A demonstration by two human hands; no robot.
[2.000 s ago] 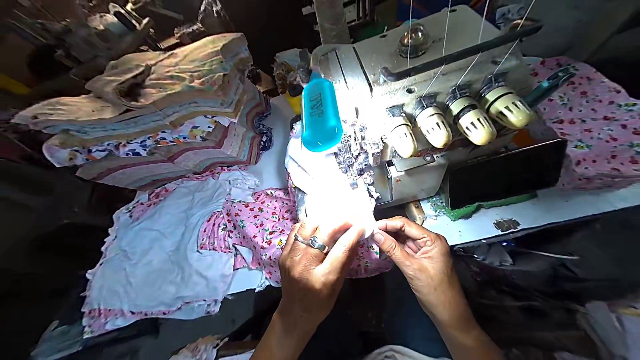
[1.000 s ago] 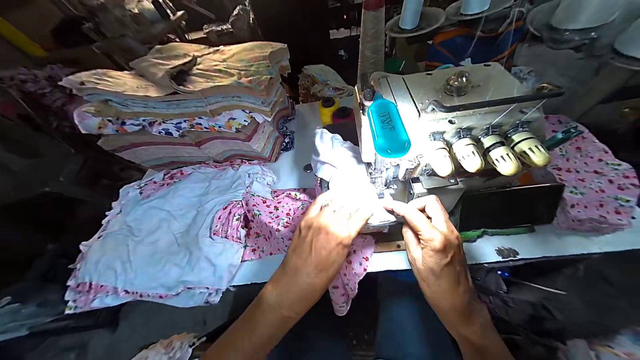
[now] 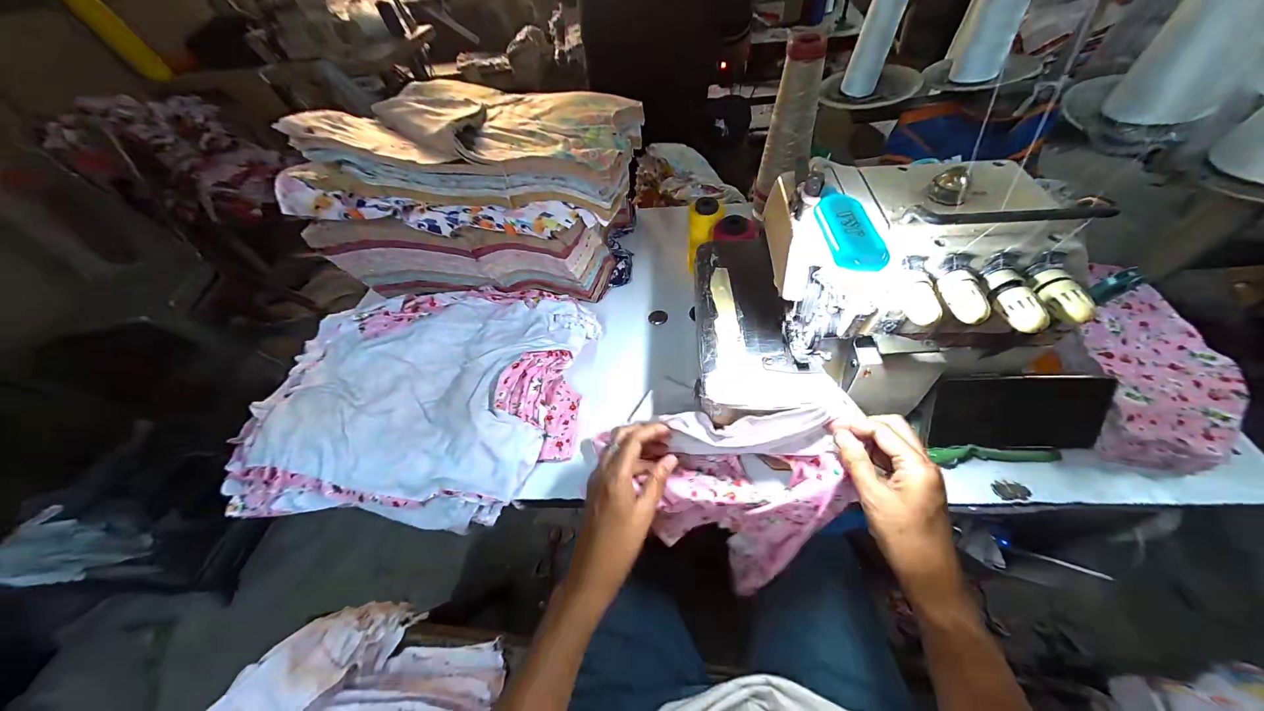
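Note:
Between my two hands, a pink floral fabric piece with a white band (image 3: 750, 494) hangs over the table's front edge, just before the sewing bed. My left hand (image 3: 632, 474) pinches the cloth's left end between thumb and fingers. At its right end my right hand (image 3: 884, 459) grips the band's edge. Behind them stands an overlock sewing machine (image 3: 987, 237) with several tension dials and a blue plastic guard (image 3: 851, 232). Its presser foot area (image 3: 805, 341) is clear of my fingers. White and pink floral garment pieces (image 3: 395, 405) lie stacked on the left.
A tall pile of folded fabrics (image 3: 464, 207) stands behind the garment stack. Yellow (image 3: 704, 232) and dark red thread spools sit left of the machine. A dark box (image 3: 1022, 412), green scissors-like handle (image 3: 992, 454) and pink floral cloth (image 3: 1165, 375) are at right. Thread cones (image 3: 874, 49) stand behind.
My hands have moved apart and back from the needle area toward the table's front edge, drawing the cloth with them. The white band now stretches between them. The view has shifted.

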